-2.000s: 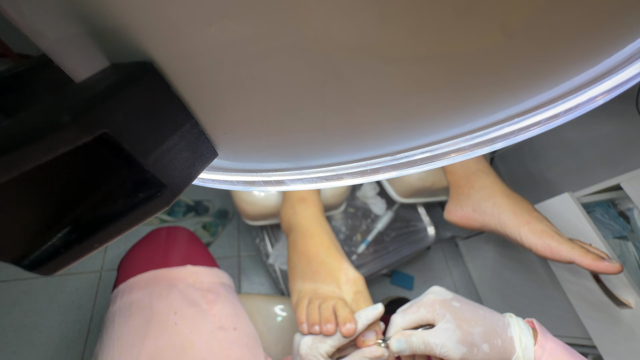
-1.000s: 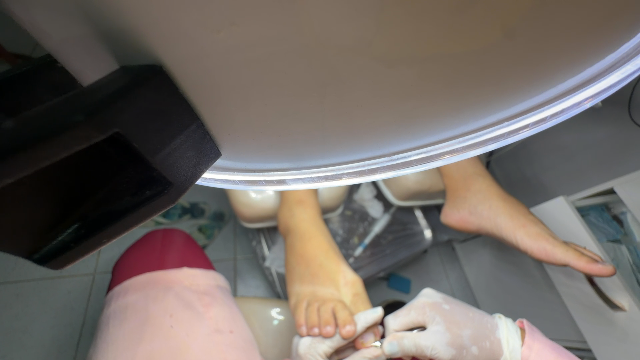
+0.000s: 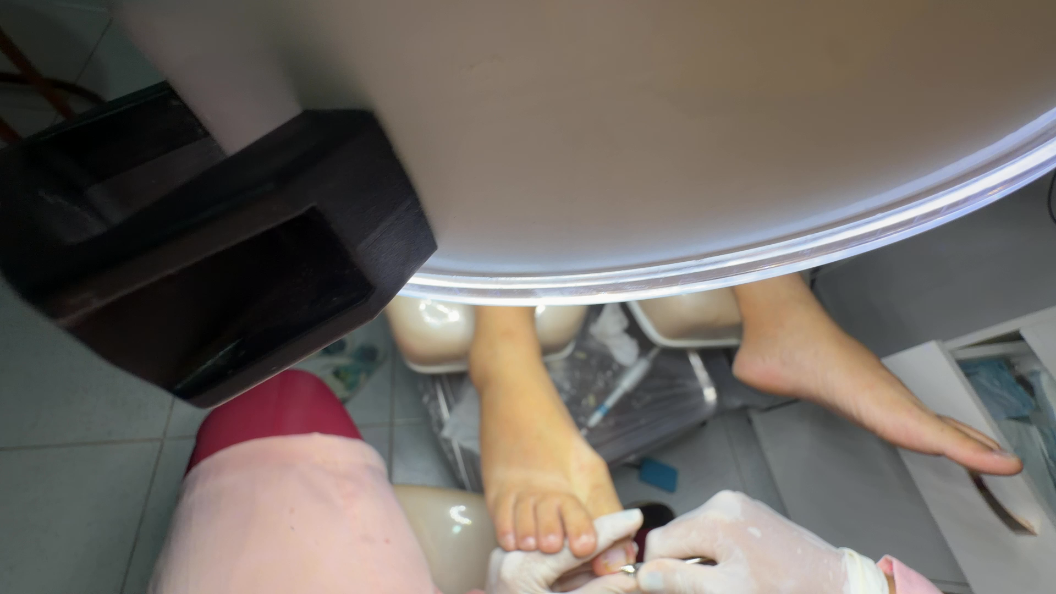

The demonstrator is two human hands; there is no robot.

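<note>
Another person's bare foot (image 3: 536, 445) points down toward me at the lower centre. My left hand (image 3: 561, 573), in a white glove, grips its toe area, with a finger lying beside the big toe (image 3: 615, 559). In my gloved right hand (image 3: 734, 549) is a small metal tool (image 3: 629, 568), its tip at the big toenail; the fingers hide most of it, so its kind is unclear. The person's other foot (image 3: 858, 388) rests at the right, apart from my hands.
A large round lamp (image 3: 660, 165) with a lit rim and a black joint (image 3: 272, 247) covers the upper view. Behind the foot are cream padded rests (image 3: 437, 330) and a plastic-covered surface (image 3: 660, 412) bearing a white-and-blue tool (image 3: 619, 388). An open white drawer (image 3: 940, 429) stands right.
</note>
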